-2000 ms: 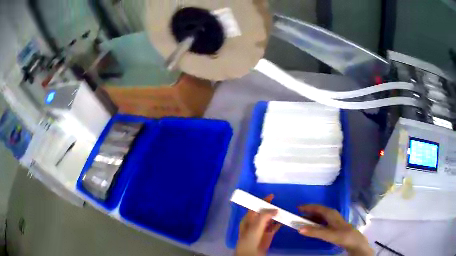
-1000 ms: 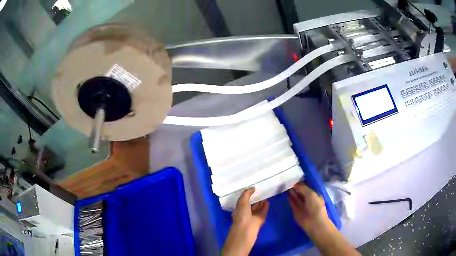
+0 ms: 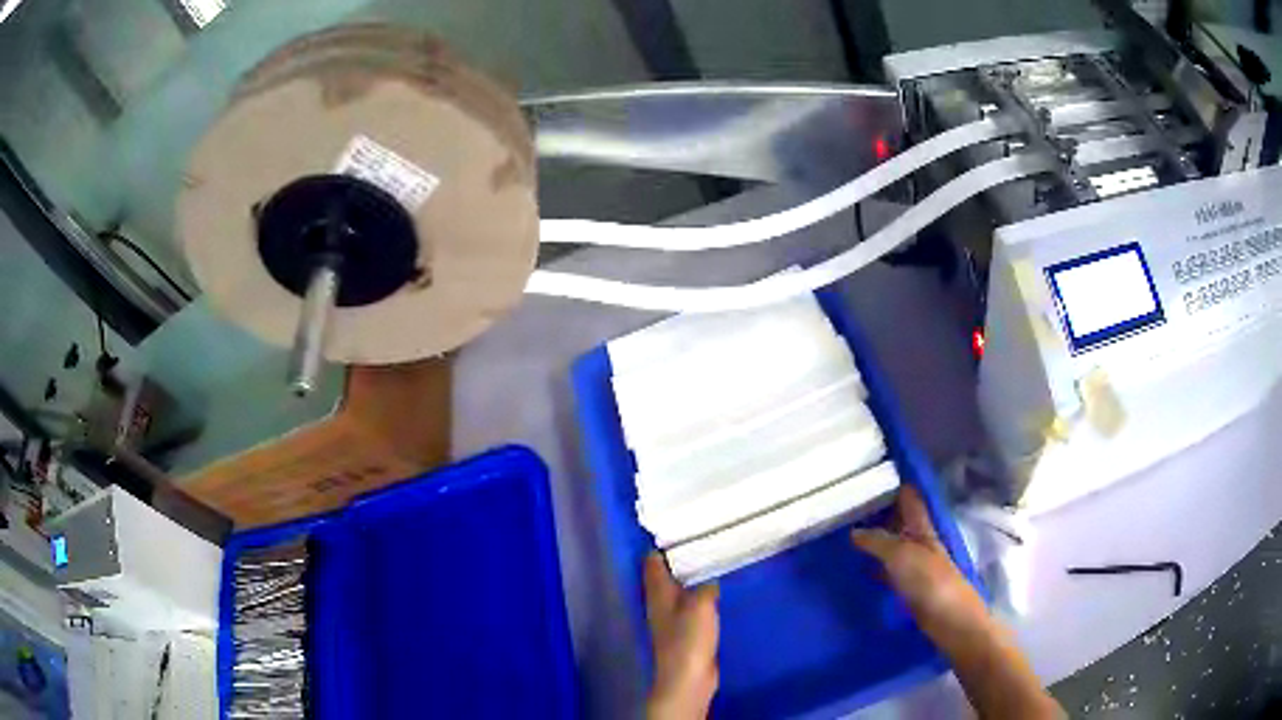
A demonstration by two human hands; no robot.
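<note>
White strip bundles (image 3: 745, 408) lie in rows in the blue strip tray (image 3: 605, 485). The front bundle (image 3: 785, 526) lies against the row behind it, with a thin dark gap between them. My left hand (image 3: 682, 633) is at the left end of this front bundle, fingers touching or very near its corner. My right hand (image 3: 914, 563) is at its right end, thumb and fingers apart around the corner. I cannot tell if either hand still grips it.
A tan supply reel (image 3: 464, 225) feeds two white strips (image 3: 731, 293) into the cutting machine (image 3: 1146, 352) at right. An empty blue tray (image 3: 450, 605) and a tray of silvery pieces (image 3: 267, 633) stand left. A black hex key (image 3: 1128, 570) lies right.
The thin white bundle held over the tray two seconds ago is now down at the front of the row. My hands have moved out to its ends. The camera view has turned.
</note>
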